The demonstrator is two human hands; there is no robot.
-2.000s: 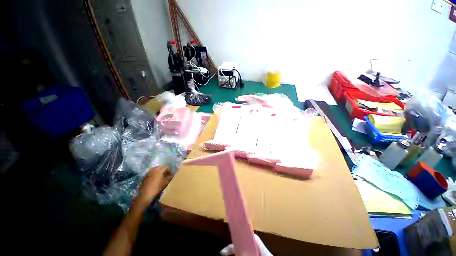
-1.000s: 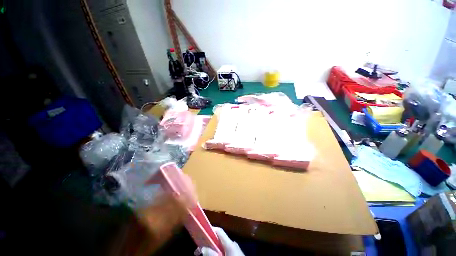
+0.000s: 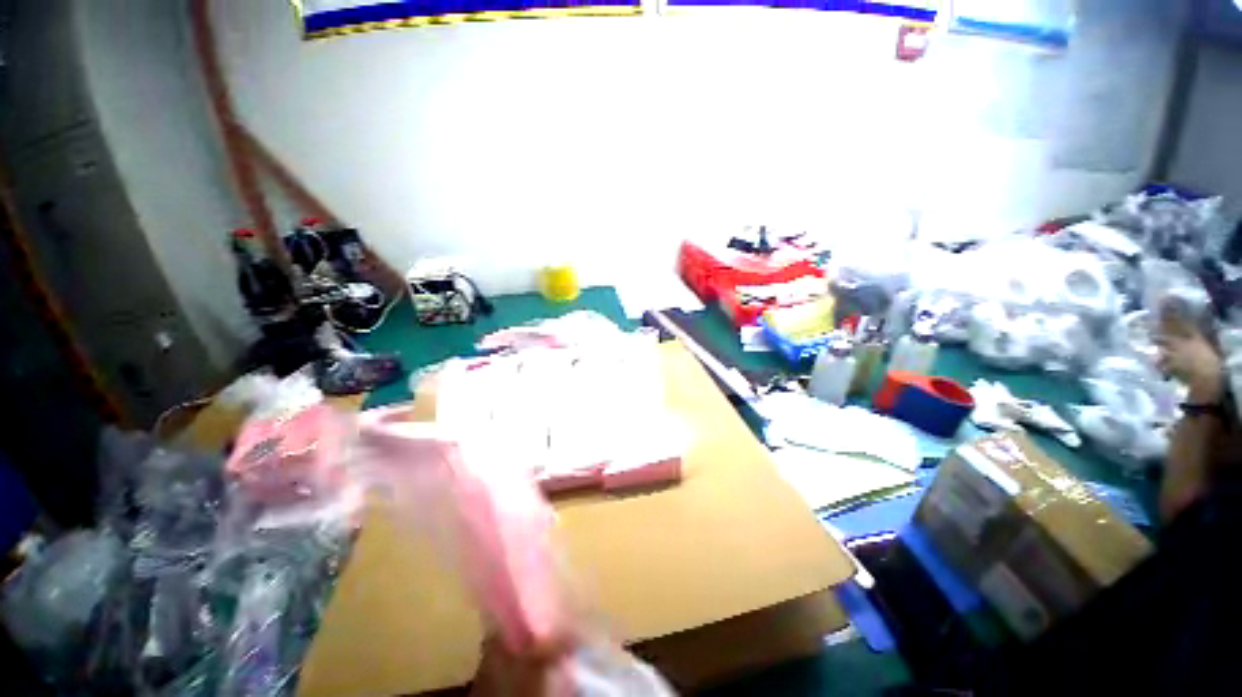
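A pink L-shaped part [image 3: 504, 545] is held up over the near left of the cardboard sheet [image 3: 736, 545], blurred by motion, with a clear film seemingly around it. My left hand [image 3: 522, 670], bare and cut off by the bottom edge, is at its lower end and seems closed on it. A whitish blur beside it at the bottom edge may be my gloved right hand or bag film; I cannot tell which. Bagged pink parts [image 3: 599, 409] lie side by side on the cardboard.
Crumpled clear bags [image 3: 164, 545] are at left, beside another wrapped pink bundle [image 3: 289, 447]. At right are a blue cloth [image 3: 838, 429], a red and blue ring [image 3: 926, 403], small bottles [image 3: 832, 370] and a taped carton [image 3: 1022, 524]. Another person's hand [image 3: 1193, 357] is among white wrapped items.
The view has swung right, showing the carton and the other person. The pink part has risen and now has film around it. My left hand has come to its lower end.
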